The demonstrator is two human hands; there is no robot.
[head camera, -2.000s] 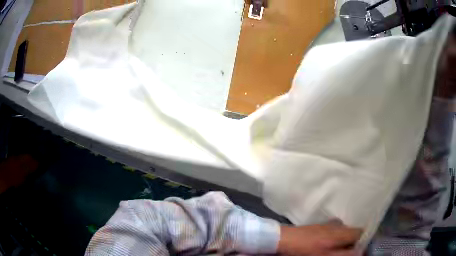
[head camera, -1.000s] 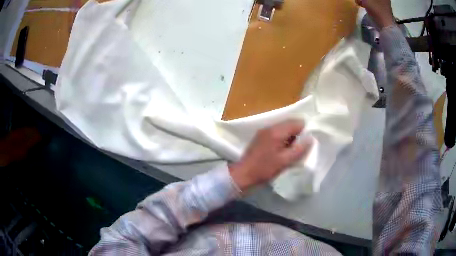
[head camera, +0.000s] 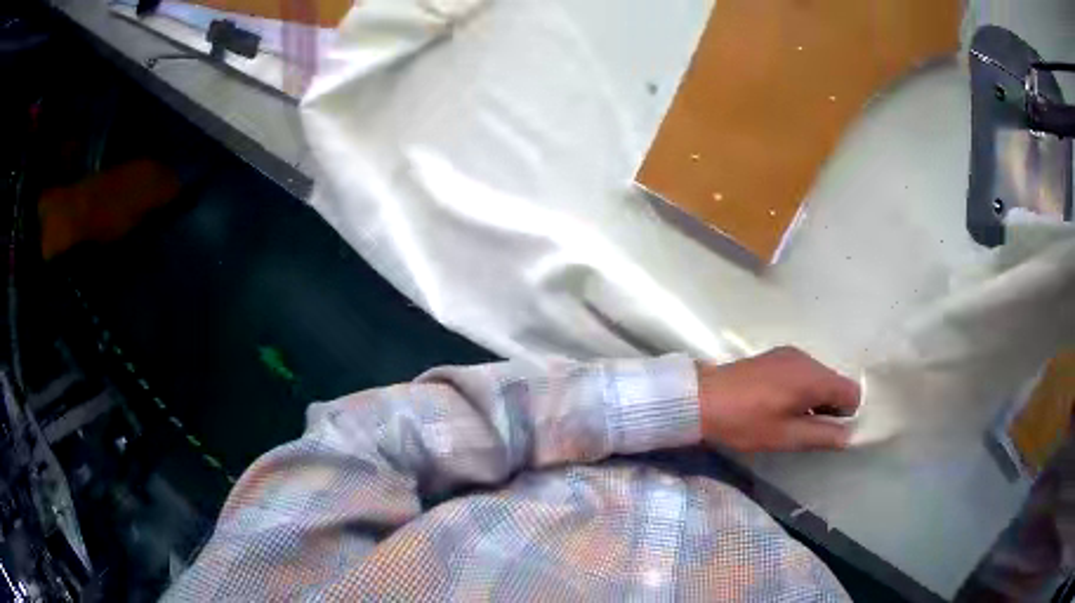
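Observation:
White fabric [head camera: 507, 200] lies crumpled along the table's near edge, from the upper left down to my left hand, and more of it stretches on to the right. My left hand [head camera: 784, 401] is closed on the fabric near the table's front edge. My right hand is not in view; only a dark blurred part of a sleeve shows at the lower right edge. A tan cardboard pattern [head camera: 802, 106] lies beyond the fabric, with small shiny dots on it and a thin layered edge under its near end.
The cutter base plate [head camera: 1008, 141] stands at the upper right, cut off by the frame. Another tan piece [head camera: 1049, 412] is at the right edge. A small dark clamp [head camera: 233, 39] sits at the upper left table edge. Dark green floor [head camera: 271, 295] lies left of the table.
My left hand has moved right and now grips fabric. My right hand has left the view. The fabric has been drawn off the tan pattern's near end. The view has shifted to the right.

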